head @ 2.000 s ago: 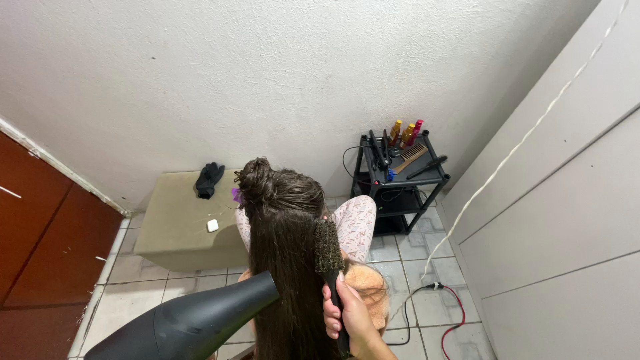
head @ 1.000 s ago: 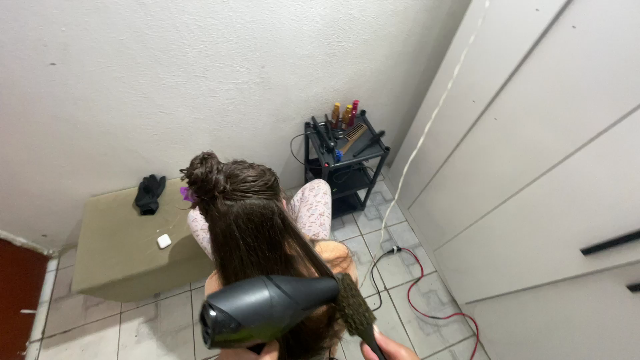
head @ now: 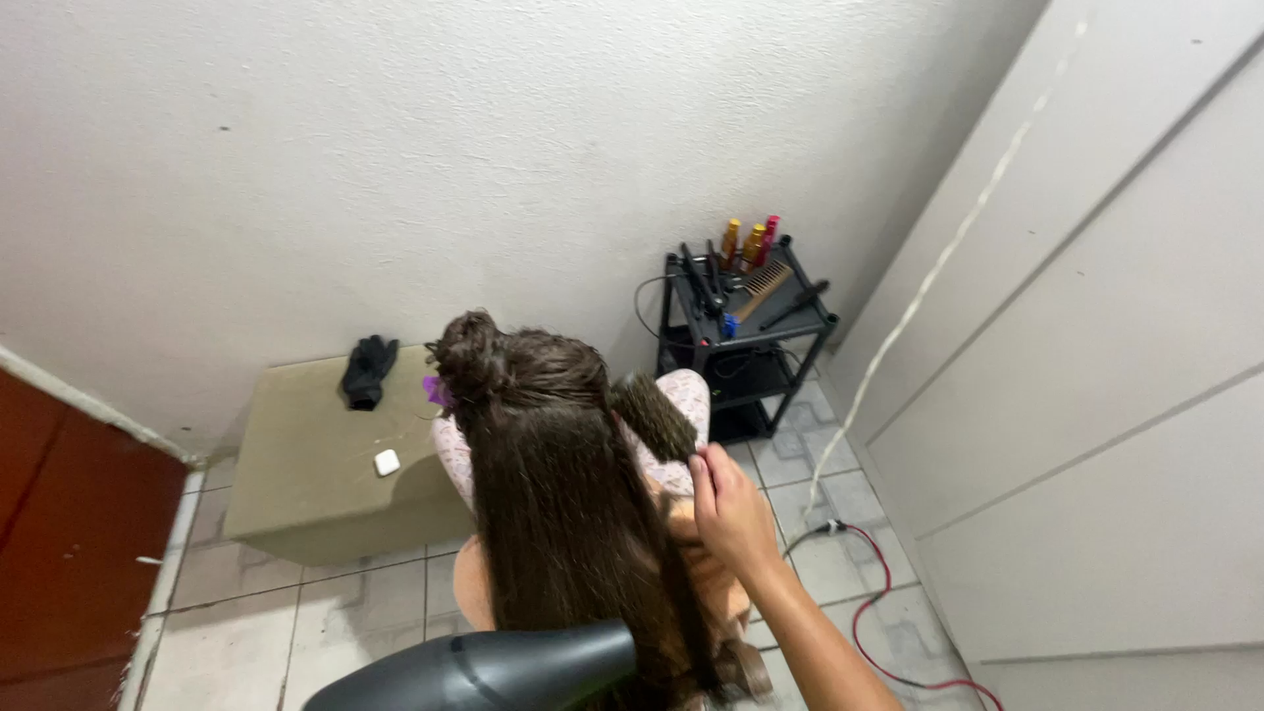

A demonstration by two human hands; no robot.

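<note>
My right hand [head: 729, 504] grips the handle of a round hairbrush [head: 654, 417], whose bristles are beside the right side of a seated person's head. That person's long dark hair [head: 563, 504] hangs down the back, with the top part twisted into a bun [head: 474, 346] and a purple clip [head: 435, 390] at its left. A black hair dryer [head: 494, 667] lies across the bottom of the view, its nozzle pointing right, over the lower hair. My left hand is out of sight below the frame.
An olive bench [head: 306, 444] at the left bears a black glove [head: 369, 372] and a small white case [head: 386, 462]. A black trolley [head: 790, 321] holds bottles, a wooden comb [head: 764, 288] and hair tools. A red cable [head: 869, 607] runs over the floor near the grey cabinet [head: 1116, 474].
The brush has gone from the lower hair up to beside the head. The dryer's nozzle, close to the brush a second ago, is now apart from it. The view has shifted.
</note>
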